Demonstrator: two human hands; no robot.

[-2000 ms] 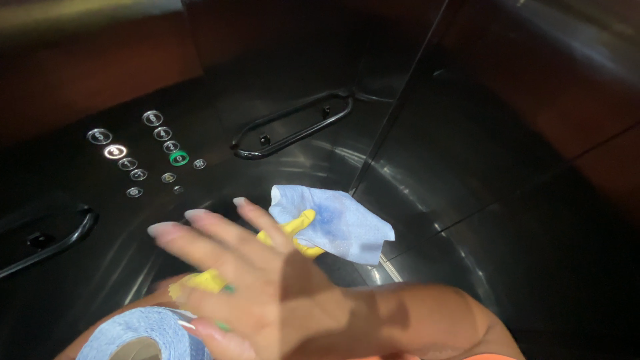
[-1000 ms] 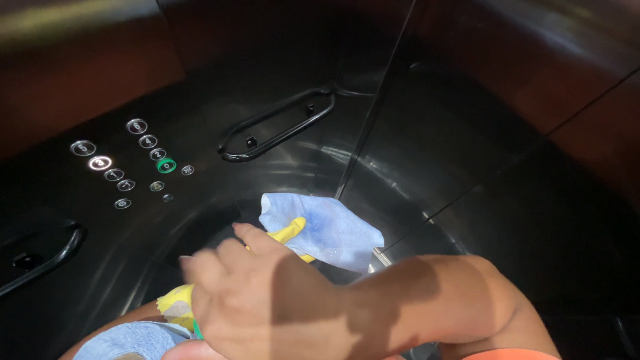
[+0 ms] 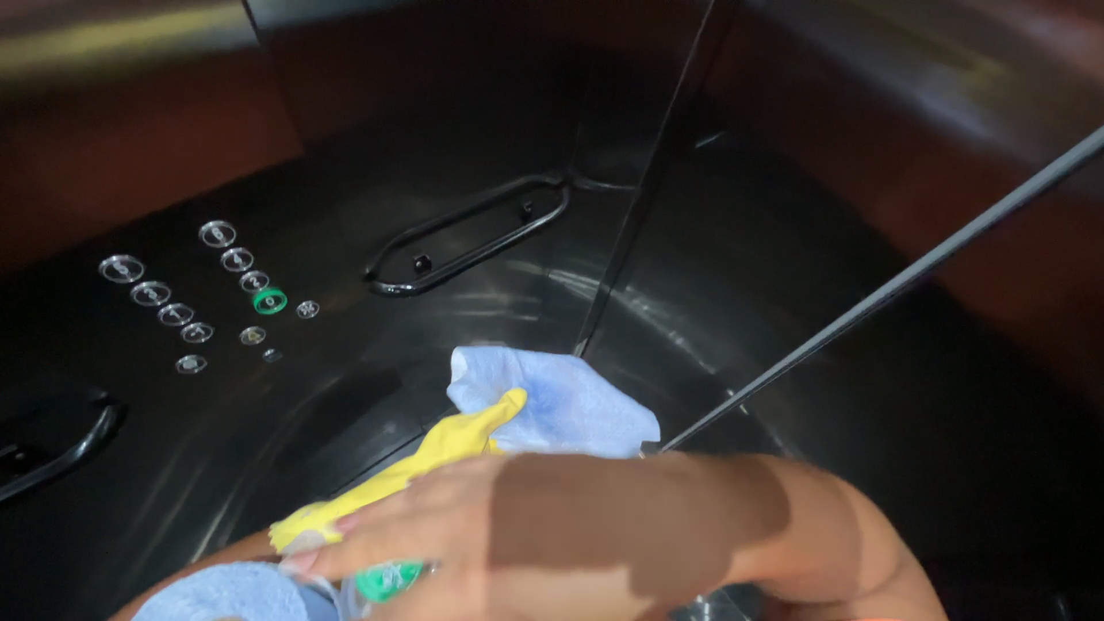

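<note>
My left hand [image 3: 440,448], in a yellow rubber glove, reaches up from the lower left and holds a blue wiping cloth [image 3: 578,405], spread past its fingertips. My bare right hand [image 3: 431,517] crosses the lower middle, its fingertips by the glove's cuff. Under it shows a green part [image 3: 388,580] of a clear object, perhaps a bottle, mostly hidden; whether the hand grips it cannot be told. A roll of blue cloth [image 3: 233,593] is at the bottom left, cut off by the frame edge.
Dark, shiny elevator walls surround the hands. Round buttons [image 3: 176,314] are at the left, one ringed in green [image 3: 270,301]. A metal handrail [image 3: 470,241] is above the cloth, another [image 3: 78,448] at the left edge. A pale vertical strip [image 3: 871,302] runs at the right.
My right hand has lowered from its raised, spread pose, uncovering more of the yellow glove. The white light on one button has gone out. The pale strip at the right looks wider and brighter.
</note>
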